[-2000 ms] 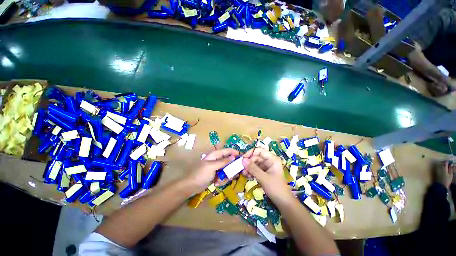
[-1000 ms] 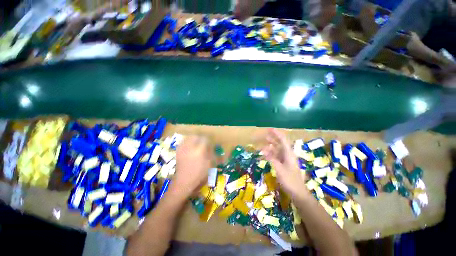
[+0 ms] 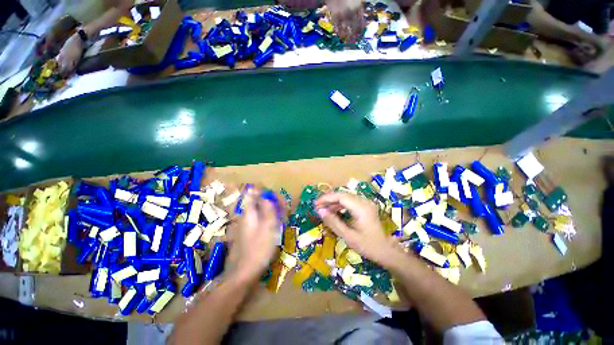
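My left hand (image 3: 252, 232) is blurred over the bench and closed around a blue battery pack (image 3: 270, 202), whose end shows above my fingers. My right hand (image 3: 350, 222) is over the pile of green circuit boards (image 3: 306, 205) and orange-yellow tape pieces (image 3: 289, 251). Its thumb and fingertips are close together; I cannot tell if something small is between them. A big heap of blue packs with pale pads (image 3: 145, 229) lies left of my left hand. More packs (image 3: 441, 232) lie right of my right hand.
A green conveyor belt (image 3: 269, 114) runs across beyond the bench, carrying a few packs (image 3: 340, 100). A box of yellow paper pieces (image 3: 46, 229) stands at far left. Grey metal posts (image 3: 559, 121) slant at right. Other people's hands (image 3: 347, 17) work across the belt.
Two seconds ago both hands held a pack together; now they are apart, and my left hand has moved left and holds a pack. A white-padded pack has appeared on the belt.
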